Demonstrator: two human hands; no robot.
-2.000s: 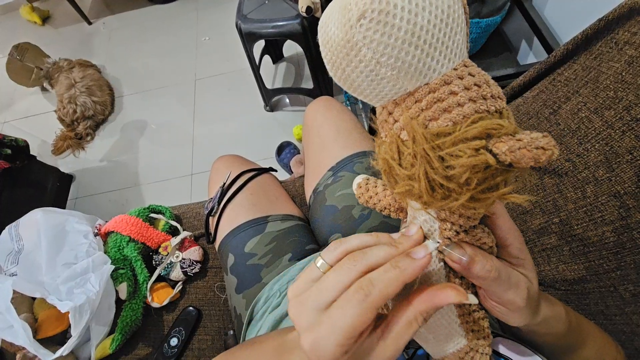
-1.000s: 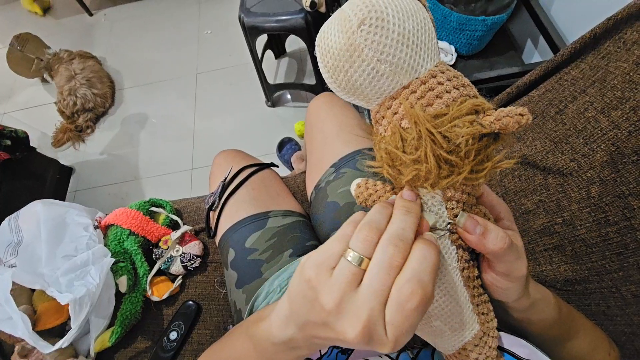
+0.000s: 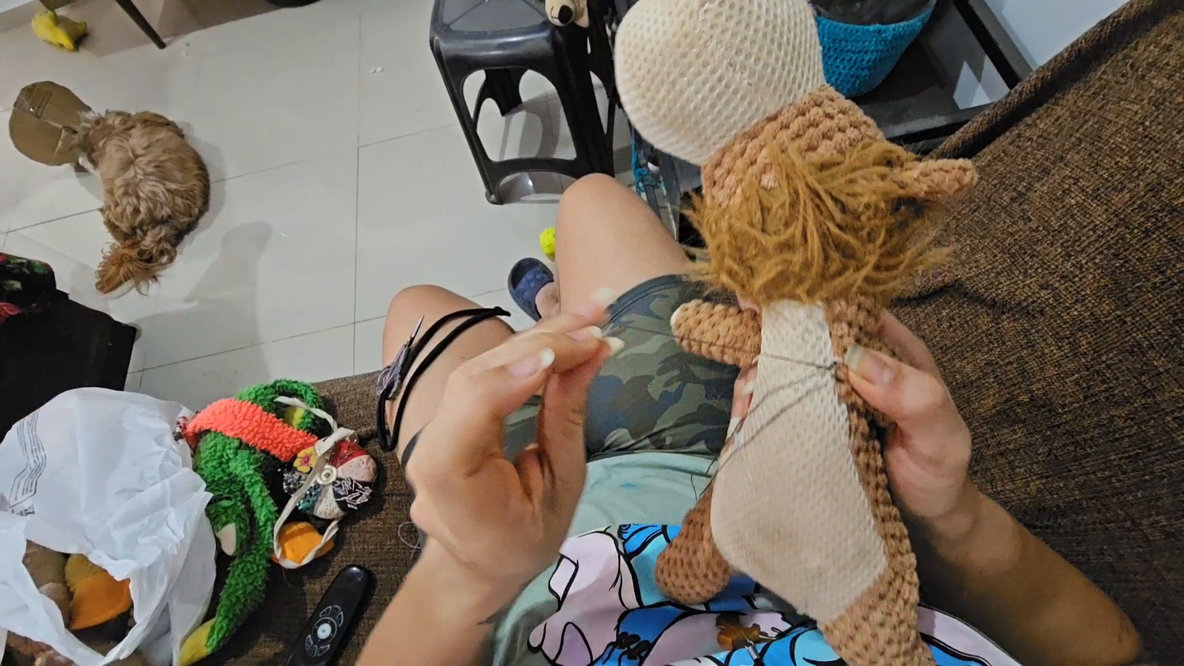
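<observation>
A crocheted doll [image 3: 795, 462] with a cream belly, brown limbs, shaggy brown yarn hair and a large cream rounded part is held over the lap. My right hand [image 3: 911, 407] grips its side, thumb on the belly's edge and fingers behind. At the left, my left hand [image 3: 518, 416] is raised, its thumb and fingertips pinched together. A thin dark thread [image 3: 721, 350] runs from those fingertips to the belly's edge near my right thumb. More thread loops across the belly. Whether a needle is between the left fingertips cannot be told.
Left on the brown couch [image 3: 1073, 324] lie a white plastic bag [image 3: 111, 462] of stuffed items, a green and coral crocheted piece [image 3: 240, 490], a pincushion [image 3: 338, 476] and a black remote control [image 3: 333, 615]. Beyond are a black plastic stool [image 3: 509, 55] and a furry dog [image 3: 148, 180].
My left hand has moved left, away from the doll's belly, drawing the thread out. My right hand stays on the doll's side.
</observation>
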